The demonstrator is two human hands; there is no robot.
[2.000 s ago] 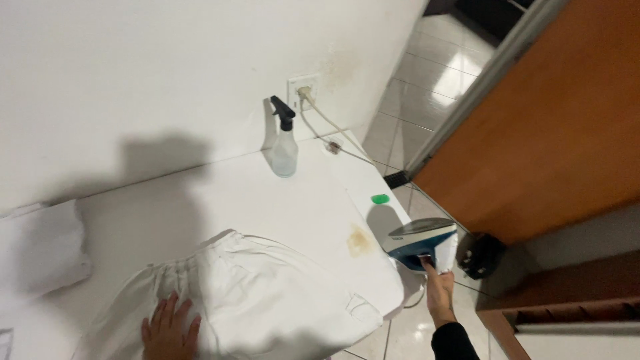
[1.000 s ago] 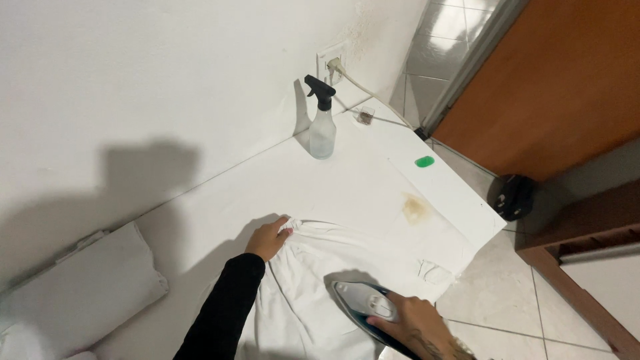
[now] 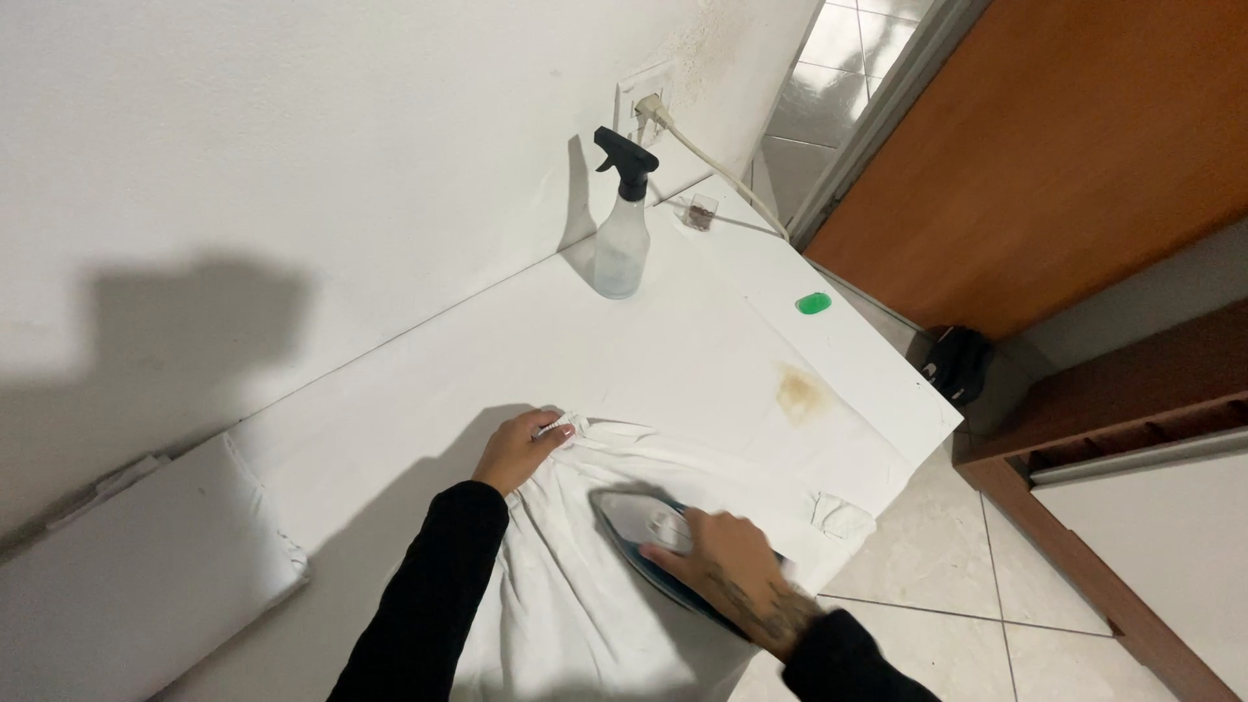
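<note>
A gathered white cloth (image 3: 575, 585) lies over the white-covered table (image 3: 682, 341). My left hand (image 3: 522, 448) pinches its gathered upper edge between thumb and fingers. My right hand (image 3: 721, 565) grips the handle of a clothes iron (image 3: 634, 522), whose soleplate rests on the cloth, with its tip towards my left hand. The iron's rear is partly hidden by my hand. Behind the cloth, near the wall, a clear spray bottle (image 3: 622, 249) with a black trigger head stands upright.
Folded white cloth (image 3: 156, 575) lies at the left. A plug with a pale cord (image 3: 717, 166) sits in the wall outlet (image 3: 632, 97). Near the right edge are a brown stain (image 3: 801, 392) and a green oval piece (image 3: 813, 303). Beyond are an orange-brown door (image 3: 1033, 146) and wooden furniture (image 3: 1082, 546).
Two seconds ago the iron was held up beyond the table's right edge and my left hand lay flat on the cloth. The iron is now on the cloth, and my left hand grips its gathered edge.
</note>
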